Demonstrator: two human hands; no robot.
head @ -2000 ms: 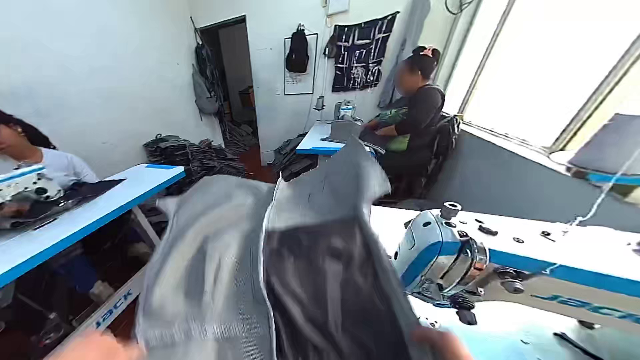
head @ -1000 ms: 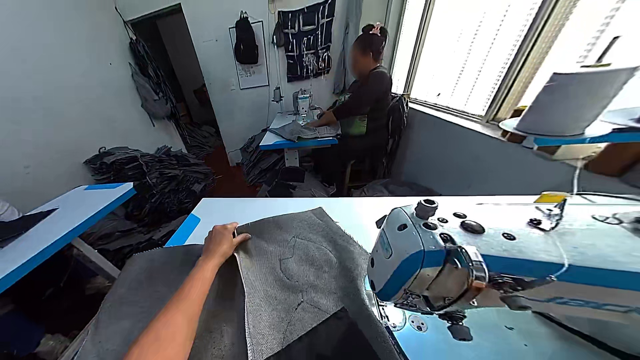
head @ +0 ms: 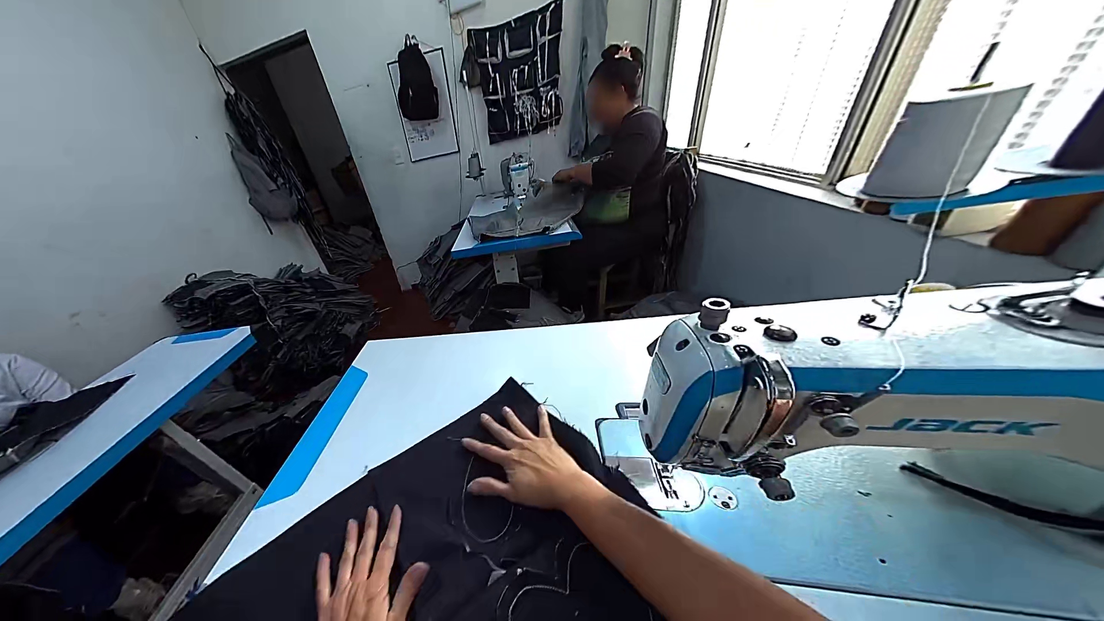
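A dark fabric panel [head: 431, 509] with loose light threads lies flat on the white sewing table [head: 414, 388]. My right hand [head: 526, 461] rests on its far part with the fingers spread, just left of the needle plate [head: 668, 487]. Nearer to me, my left hand [head: 366, 573] lies palm down on the same panel, fingers apart. Neither hand grips anything. To the right stands a Jack industrial sewing machine [head: 724, 397], its head close to the panel's right edge.
Another table [head: 129, 414] with dark cloth stands at the left. Heaps of fabric [head: 276, 319] lie on the floor behind. A person [head: 634, 155] sits at a further sewing machine [head: 517, 177]. A thread cone [head: 944, 142] stands at the upper right.
The panel showed grey faces before; now a dark face is up and it lies flat. A hand that held its edge a second ago is now spread, and both hands rest on it.
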